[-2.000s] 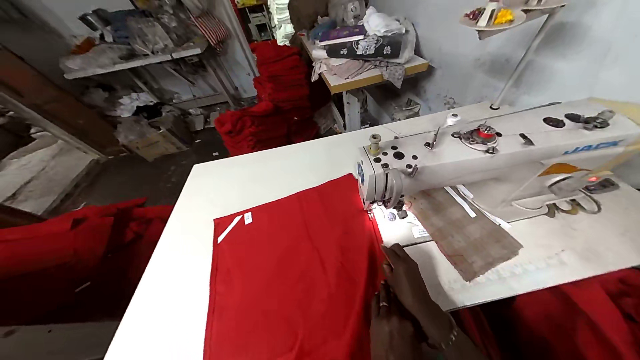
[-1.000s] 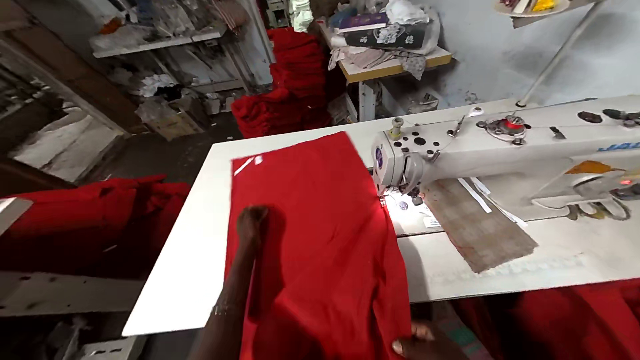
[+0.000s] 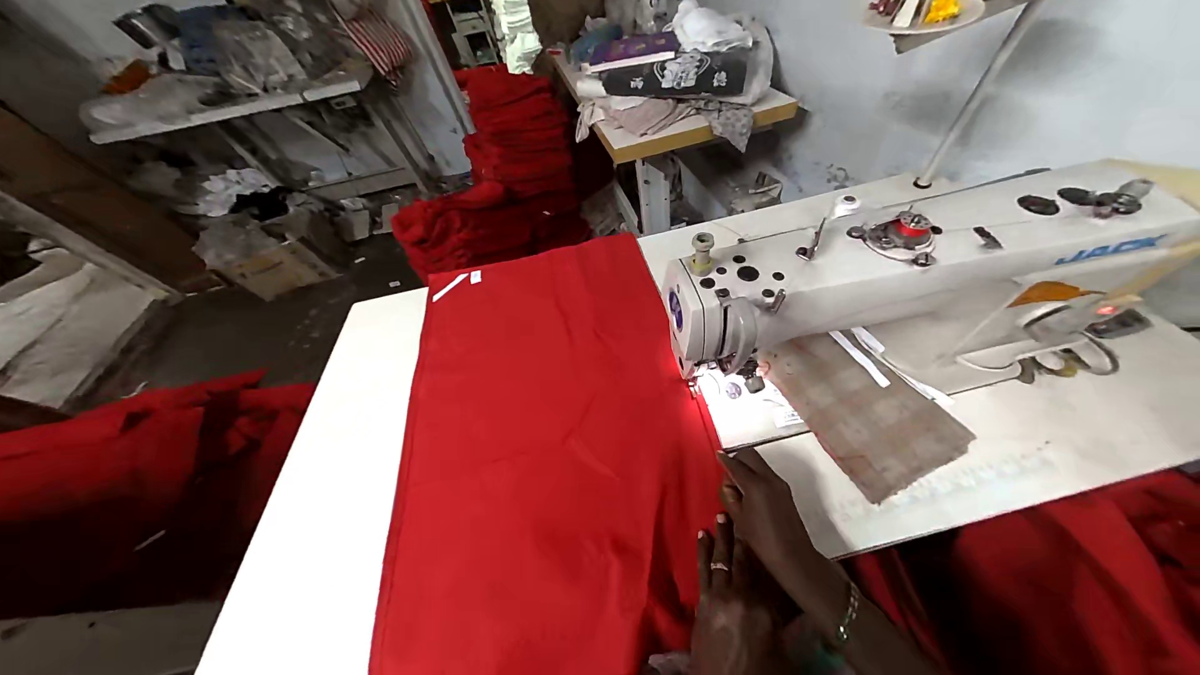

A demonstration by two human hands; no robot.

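Observation:
A long piece of red cloth [image 3: 544, 431] lies on the white sewing table, its right edge at the lit needle area of the white Jack sewing machine [image 3: 900, 262]. Below the needle, my right hand [image 3: 773, 516], with a bracelet at the wrist, has its fingertips closed at the cloth's right edge. My left hand [image 3: 731, 595], wearing a ring, rests on the cloth's lower right part with fingers extended and slightly apart. A narrow white strip [image 3: 450, 287] and a small white tag [image 3: 475, 277] are at the cloth's upper left corner.
A brown checked fabric piece [image 3: 867, 422] and white strips [image 3: 860, 358] lie beside the machine bed. Stacked red cloth [image 3: 516, 159] stands behind the table; more red cloth [image 3: 141, 478] is at the left. A cluttered small table [image 3: 694, 136] stands against the wall.
My left hand has moved from the cloth's upper left part to its lower right part, beside my right hand. My right hand has moved up the cloth's edge, nearer the needle.

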